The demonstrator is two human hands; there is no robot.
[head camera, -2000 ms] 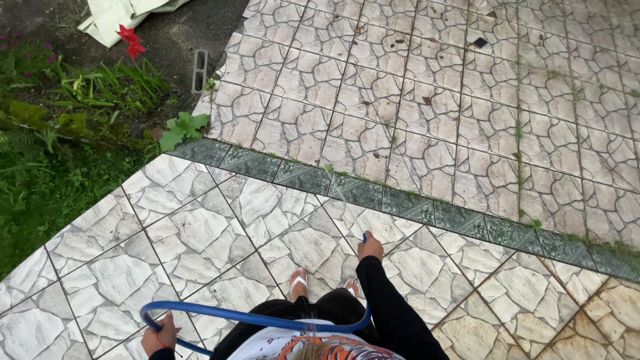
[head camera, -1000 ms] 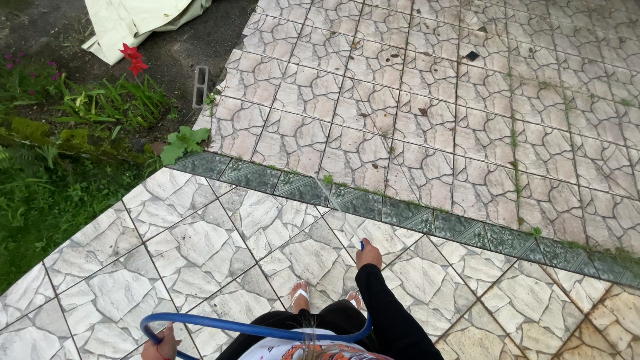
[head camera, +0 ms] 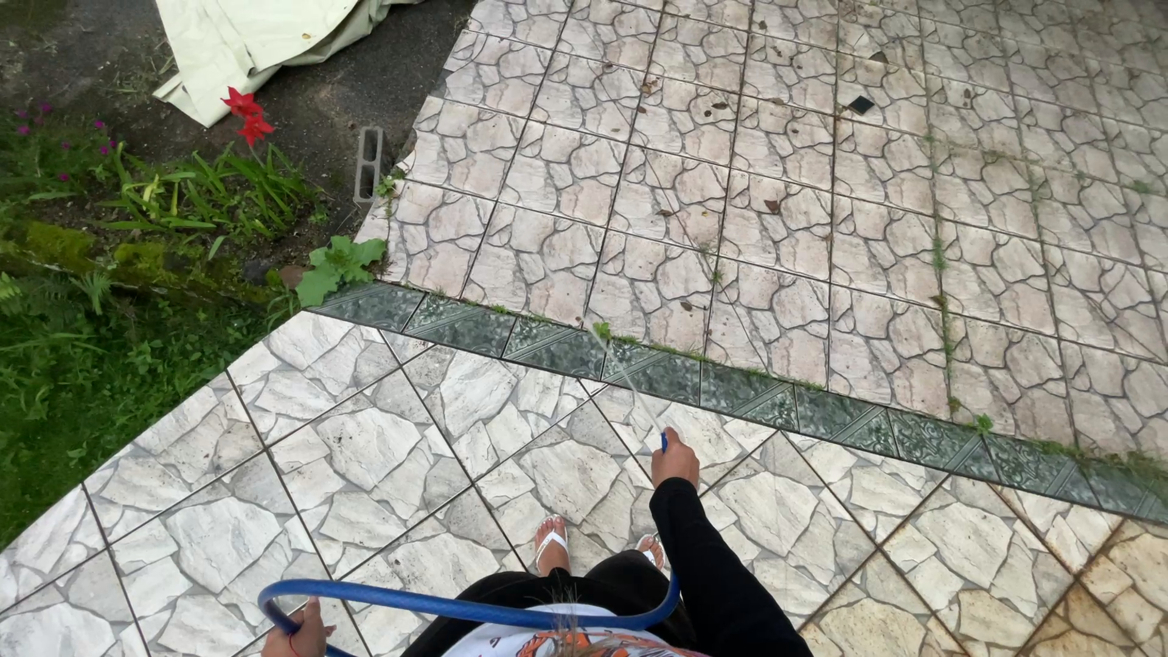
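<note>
My right hand (head camera: pixel 676 459) is closed around the tip of a blue garden hose (head camera: pixel 456 603), pointing away from me. From the tip a thin jet of water (head camera: pixel 634 388) runs toward the green border tiles (head camera: pixel 648 368). The hose loops back across my lap to the lower left, where my left hand (head camera: pixel 301 631) grips it near its bend. A red band shows at my left wrist. Part of the hose leaves the picture at the bottom edge.
White flip-flops (head camera: pixel 551 547) are on my feet, on stone-patterned tiles. Small weeds (head camera: pixel 602 331) grow along the border. A hollow block (head camera: pixel 368 164), a pale tarp (head camera: pixel 246 46), red flowers (head camera: pixel 248 116) and grass (head camera: pixel 119 374) lie to the left.
</note>
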